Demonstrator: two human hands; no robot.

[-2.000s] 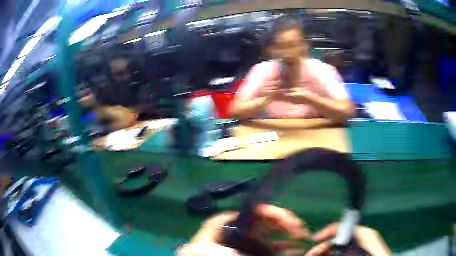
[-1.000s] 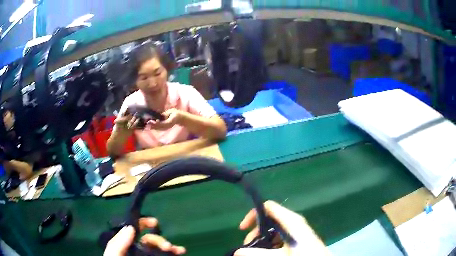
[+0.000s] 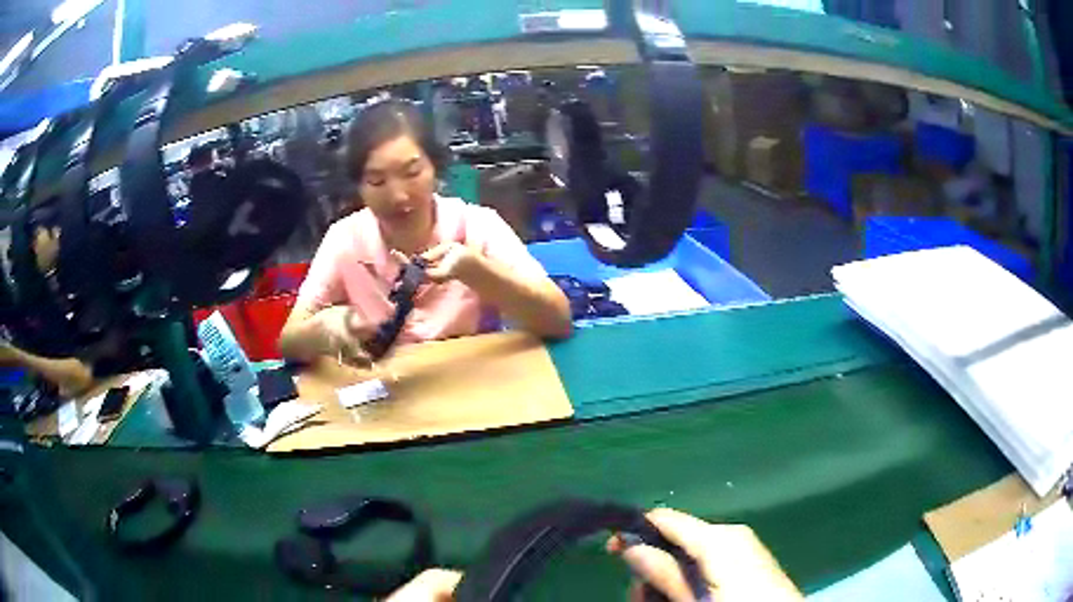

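Observation:
Black over-ear headphones (image 3: 553, 532) are at the bottom centre, their curved headband uppermost and the lower part cut off by the picture's edge. My right hand (image 3: 712, 559) grips their right side, fingers curled around the band. My left hand (image 3: 426, 587) is at their left side, mostly cut off by the bottom edge, with only a small part showing. The ear cups are mostly hidden by my hands and the frame edge.
Two more headphones (image 3: 414, 553) (image 3: 153, 543) lie on the green belt (image 3: 753, 459). A person in pink (image 3: 406, 253) handles headphones behind a tan board (image 3: 471, 388). Headphones (image 3: 673, 141) hang overhead. A white sheet stack (image 3: 959, 323), tan backing (image 3: 971, 517) and paper (image 3: 1024, 564) are right.
The headphones in my hands have moved lower and right, with the band now less upright. The person opposite has turned their headphones. The view has shifted slightly, showing more of the belt headphones.

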